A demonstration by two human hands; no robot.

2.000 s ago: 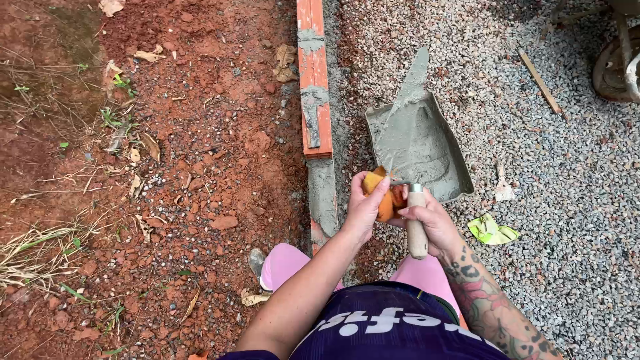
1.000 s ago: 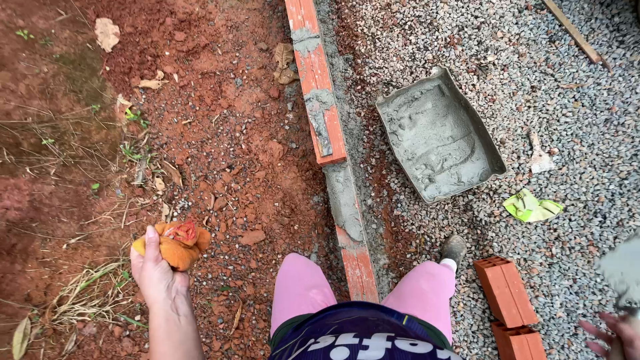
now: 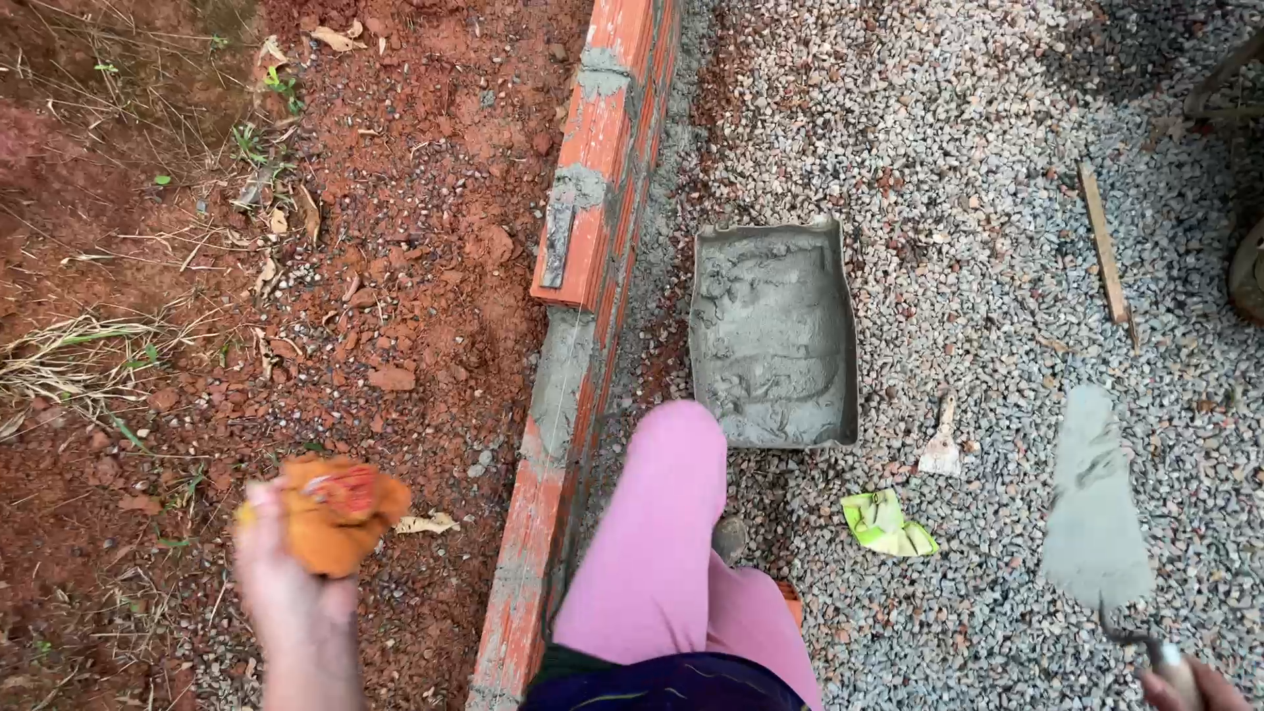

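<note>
My left hand (image 3: 286, 583) holds a bunched orange cloth (image 3: 341, 523) with a red patch, above the red soil left of the wall. At the lower right edge, my right hand (image 3: 1195, 686) grips the handle of a trowel (image 3: 1098, 504), its blade coated with grey mortar. Between them runs a low wall of hollow clay bricks (image 3: 597, 148). Mortar (image 3: 565, 380) covers the lower course just below the end of the upper course. A flat, mortar-stained strip (image 3: 558, 245) lies on that end brick, and a thin string runs along the wall. A tray (image 3: 694, 336) of wet mortar (image 3: 775, 326) rests on the gravel.
On the gravel (image 3: 948, 197) lie a brush (image 3: 941, 439), a crumpled green and white wrapper (image 3: 887, 523) and a wooden stick (image 3: 1104, 242). A wheel (image 3: 1249, 272) shows at the right edge. Part of a brick (image 3: 790, 600) shows beside my leg. Dry grass (image 3: 79, 360) lies on the left.
My hands were together two seconds ago, with the orange cloth and the trowel; now they are far apart. Since one second ago, the trowel has come fully into view and my legs have shifted.
</note>
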